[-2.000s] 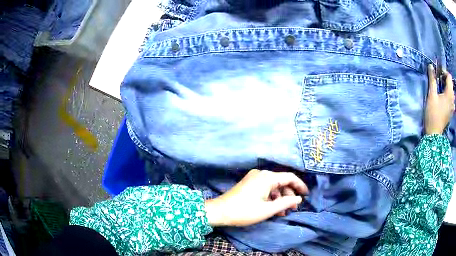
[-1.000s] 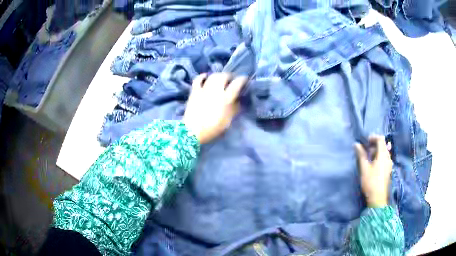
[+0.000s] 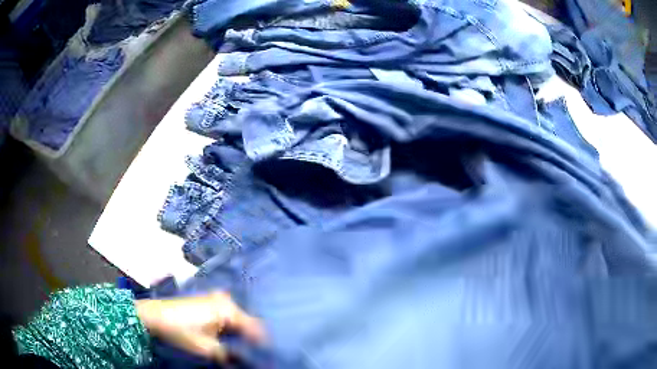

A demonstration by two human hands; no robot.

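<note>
A large blue denim garment point(image 3: 403, 288) lies across the lower middle and right, blurred and folded. My left hand point(image 3: 205, 324) is at the lower left against its edge, blurred, with the fingers curled at the cloth; the grip itself is not clear. A stitched denim piece with a curved edge point(image 3: 338, 155) lies in the middle, beside a dark opening in the cloth. My right hand is not in view. No cutter can be seen.
More denim garments point(image 3: 310, 58) are piled behind, with frayed edges at the left. The white table point(image 3: 137, 209) has a corner at the left. A pale tub point(image 3: 72, 148) holds denim at the upper left. More denim point(image 3: 612, 65) lies at the upper right.
My left hand has moved down and left from the middle of the garment. My right hand has gone out of view. The garment is now shifted and folded over differently, and the pile behind shows more.
</note>
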